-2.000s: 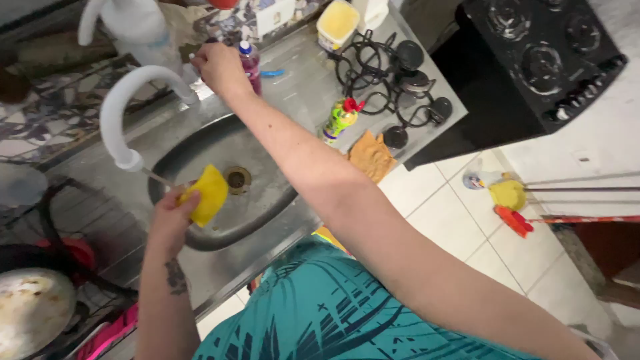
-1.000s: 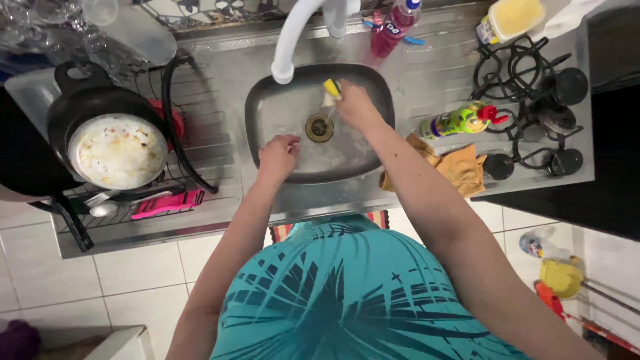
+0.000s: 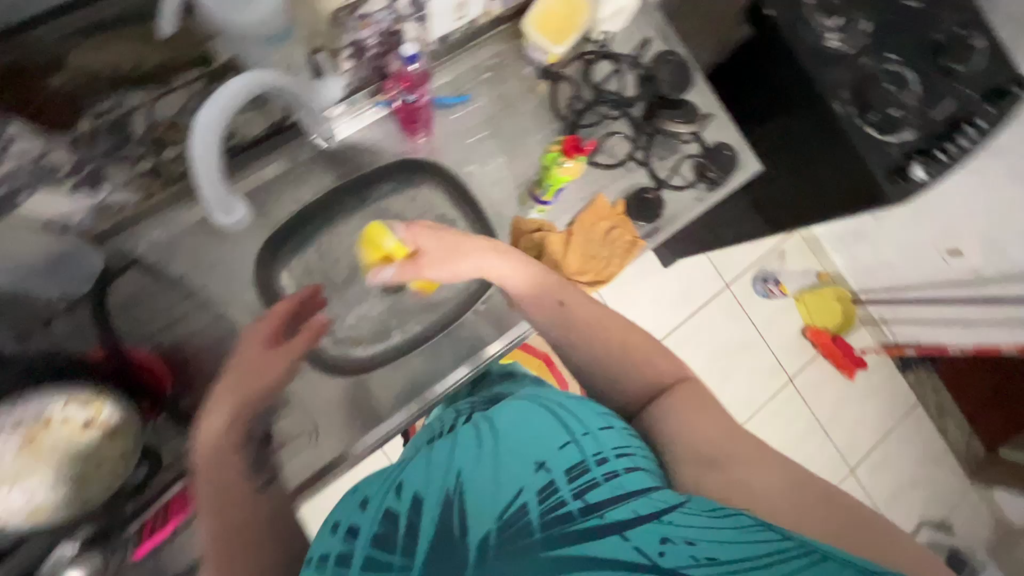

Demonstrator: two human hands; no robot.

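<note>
My right hand [image 3: 432, 252] grips a yellow cleaning cloth or sponge [image 3: 380, 244] above the steel sink basin [image 3: 352, 364]. Near the basin's left rim is my left hand [image 3: 276, 344], its fingers apart and holding nothing. A white curved faucet [image 3: 210, 152] rises behind the basin at its left. Behind the basin a bottle of pink liquid [image 3: 412, 100] stands beside a blue item [image 3: 452, 101]. Right of the basin an orange cloth [image 3: 596, 240] lies crumpled near a green bottle with a red cap [image 3: 560, 168]. The view is blurred.
Black stove grates and burner caps [image 3: 672, 120] lie on the counter's right end, below a tub with yellow contents [image 3: 556, 28]. A black stove [image 3: 888, 88] stands beyond. At left are a stained round pan or lid [image 3: 68, 456] and a pink item [image 3: 164, 520].
The yellow item, in my right hand, has moved from the basin's back part toward its middle. My left hand is now at the left rim. The view has turned.
</note>
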